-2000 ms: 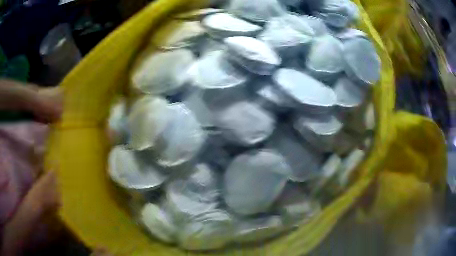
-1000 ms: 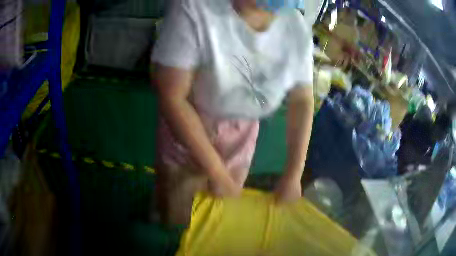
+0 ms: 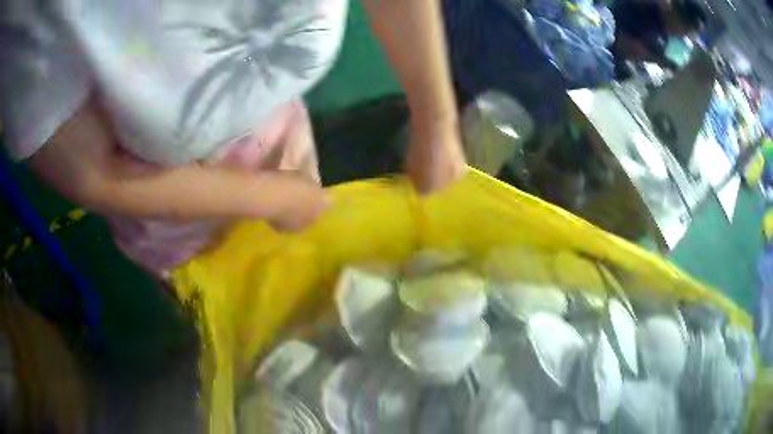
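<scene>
A large yellow woven sack [image 3: 364,216] stands open at the bottom of the view, its mouth towards me. It is heaped with round white fabric pieces [image 3: 441,339], blurred by motion. Another person's two hands hold the far rim, one near the middle and one to its left. The sack's near rim is cut off by the lower edge. Neither of my own hands is in the picture.
A person in a white T-shirt [image 3: 212,76] stands across the sack. A whitish cylindrical bin [image 3: 496,131] stands behind it, near a white-topped table [image 3: 631,157]. Blue pieces [image 3: 576,38] lie at the upper right. A blue metal post [image 3: 51,246] is at left.
The view has swung down and right from the person to the sack's open mouth, so the white pieces show again. The person's hands still hold the rim.
</scene>
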